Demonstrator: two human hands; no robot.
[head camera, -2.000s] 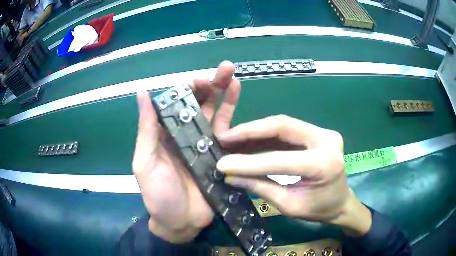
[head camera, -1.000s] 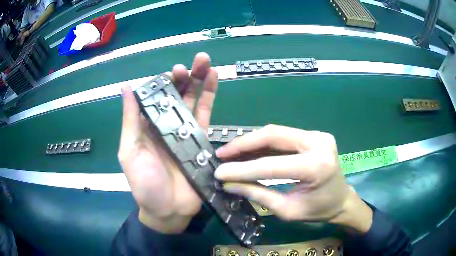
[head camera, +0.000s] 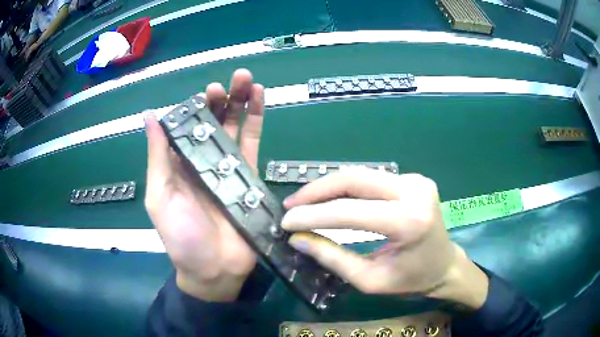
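A dark holding fixture (head camera: 227, 191) lies slanted across my left hand (head camera: 197, 230), its upper end to the left. My left palm and thumb hold it from the left and below, with the fingers behind it. Three pale ringed parts sit at its upper stations; the lower stations look darker. My right hand (head camera: 395, 230) has its thumb and fingertips pinched together at the fourth station, beside a small shiny centre. Whether a small part is between the fingertips is hidden. A tan fixture strip (head camera: 385, 324) with gold-ringed pockets lies at the bottom edge.
A loaded grey fixture (head camera: 283, 172) lies on the belt behind my right hand, another (head camera: 103, 192) at left. A dark fixture (head camera: 362, 85) rests by the middle rail. A tan strip (head camera: 562, 134) is at right, near a green label (head camera: 483, 207). A person's arm shows far left.
My left hand and the fixture have moved left. My right fingertips are one station lower, and a third ringed part now shows above them. Belt fixtures have moved right; one came out from behind my hands.
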